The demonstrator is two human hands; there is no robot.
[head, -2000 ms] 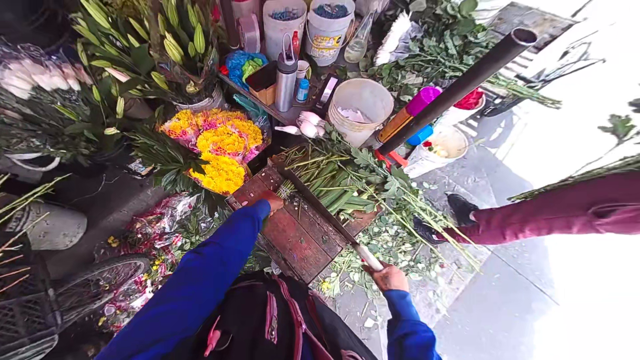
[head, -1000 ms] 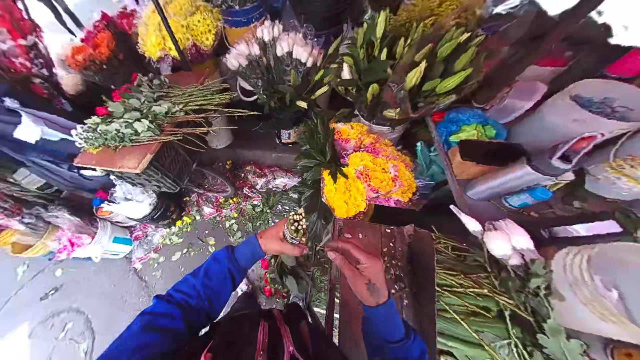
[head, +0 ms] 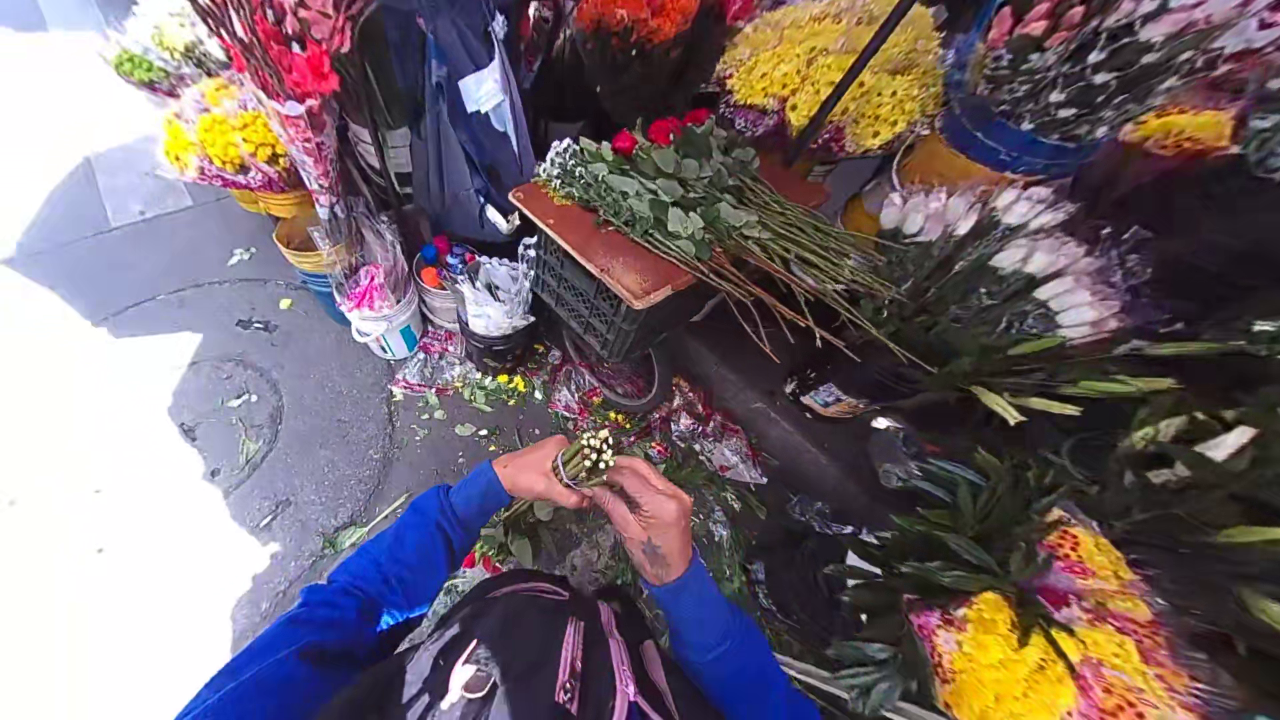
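My left hand (head: pixel 538 470) is closed around a bundle of cut flower stems (head: pixel 584 458), whose pale cut ends point up toward me. A thin tie or band circles the stems just under those ends. My right hand (head: pixel 648 515) touches the near right side of the bundle, fingertips pinched at the band; whether they grip the band or a stem I cannot tell. Below my hands the bundle hangs down, with green leaves and red blooms (head: pixel 482 562) partly showing beside my dark clothing.
A board on a black crate (head: pixel 600 290) bears long-stemmed red roses (head: pixel 690 190). Buckets (head: pixel 392 325) stand at the left. Leaves and plastic wrap (head: pixel 715 440) litter the ground. Yellow and pink wrapped flowers (head: pixel 1010 650) are at lower right, white blooms (head: pixel 1070 270) at right.
The view has swung far to the left. Two seconds ago my right hand held a long blade's pale handle over the red wooden surface; now it is at the stem bundle.
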